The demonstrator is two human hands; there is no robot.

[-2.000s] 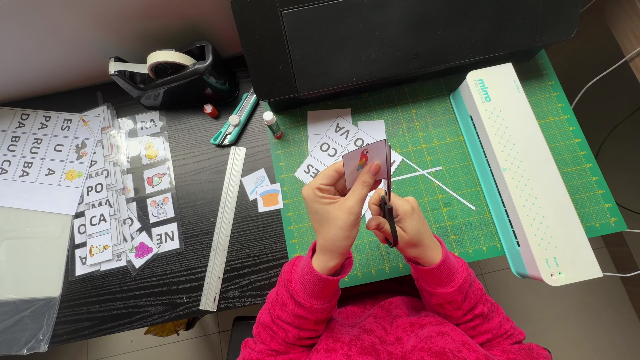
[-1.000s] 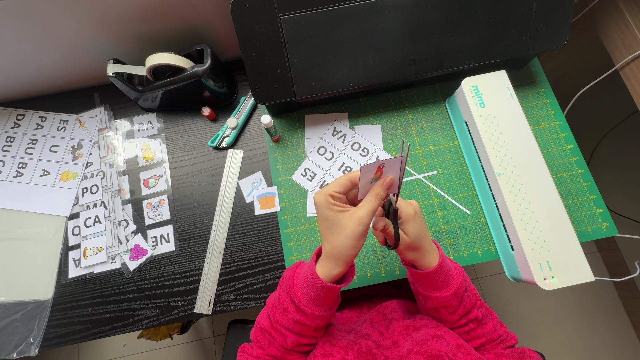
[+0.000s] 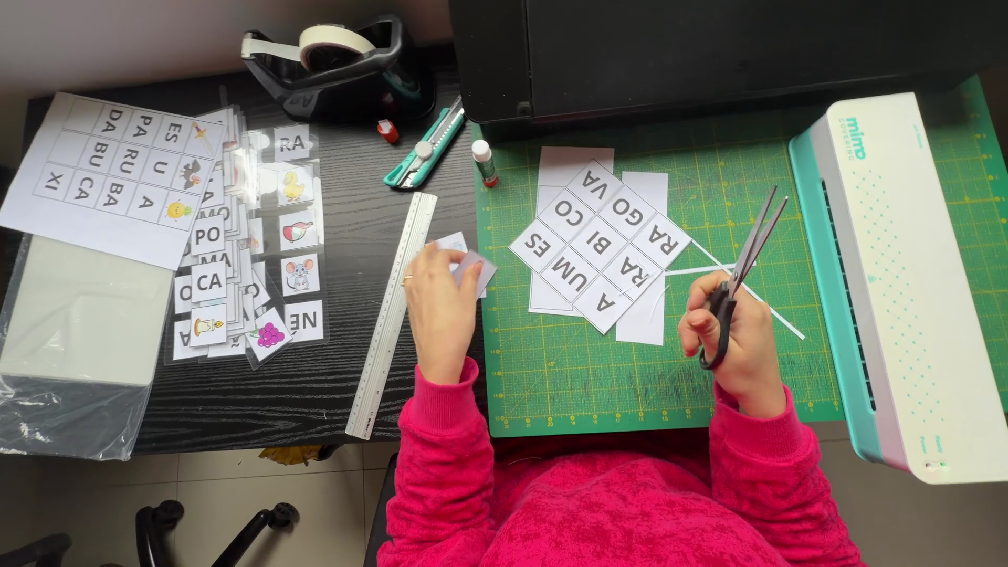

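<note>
My left hand (image 3: 442, 307) pinches a small paper card (image 3: 477, 274), slightly blurred, above the left edge of the green cutting mat (image 3: 551, 394). Another picture card (image 3: 451, 242) lies partly hidden behind its fingers, beside the metal ruler (image 3: 391, 315). In my right hand (image 3: 736, 339) are black-handled scissors (image 3: 720, 315), their blades pointing up and nearly closed, over the mat's right part. Between the hands lies a tilted sheet of syllable squares (image 3: 602, 244), on top of other white paper pieces (image 3: 642, 327). Thin paper strips (image 3: 780, 315) lie near the scissors.
A laminator (image 3: 906, 291) stands at the right, a black machine (image 3: 709, 55) at the back. Left of the mat are a glue stick (image 3: 485, 164), a red cap (image 3: 387, 131), a utility knife (image 3: 425, 150), a tape dispenser (image 3: 339, 79), laminated cards (image 3: 303, 228), a printed sheet (image 3: 118, 181) and a plastic-wrapped pack (image 3: 79, 307).
My left hand has moved left, away from the scissors, carrying the card from over the mat to beside the ruler. My right hand has moved right with the scissors.
</note>
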